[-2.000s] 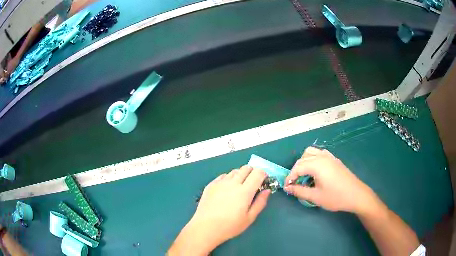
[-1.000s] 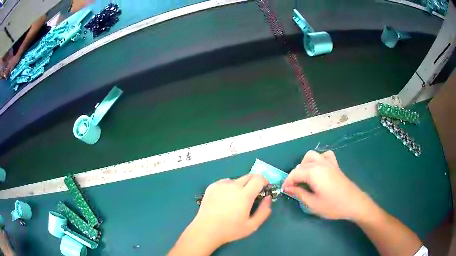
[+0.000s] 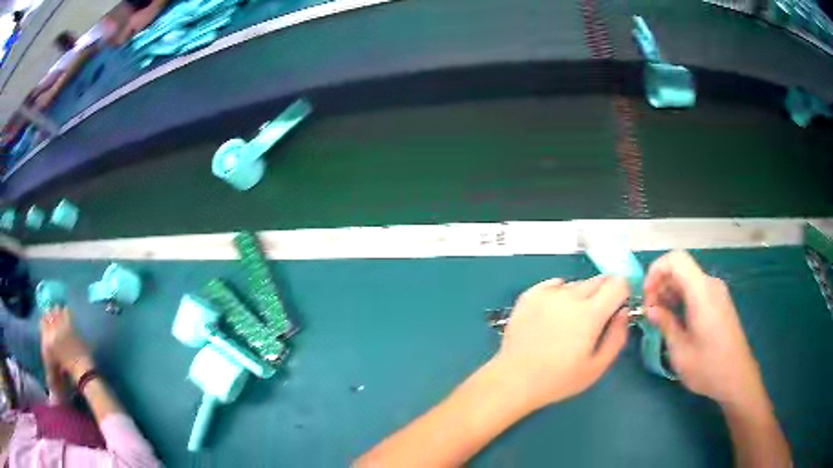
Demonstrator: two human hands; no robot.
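Note:
A turquoise fan body [image 3: 653, 348] lies under my hands on the green bench, its flat handle pointing up over the rail and its head partly hidden by my right hand. My left hand [image 3: 568, 336] is closed on a bumpy strip of circuit boards [image 3: 498, 318]; one end sticks out at its left, the other shows at its fingertips by the fan body. My right hand [image 3: 699, 320] has its fingers bent at the strip's end and the fan body; what it pinches is too small to tell.
Green board strips [image 3: 262, 283] and fan bodies [image 3: 219, 370] lie on the bench at left. Fan bodies ride the dark belt [image 3: 411, 155] behind the off-white rail [image 3: 411, 239]. Another person's arm [image 3: 78, 361] reaches in at lower left. Another board strip shows at the right edge.
The view has turned left, so my hands and the fan body appear further right. The neighbouring person's arm and more fan bodies now show at left. My left hand still holds the board strip.

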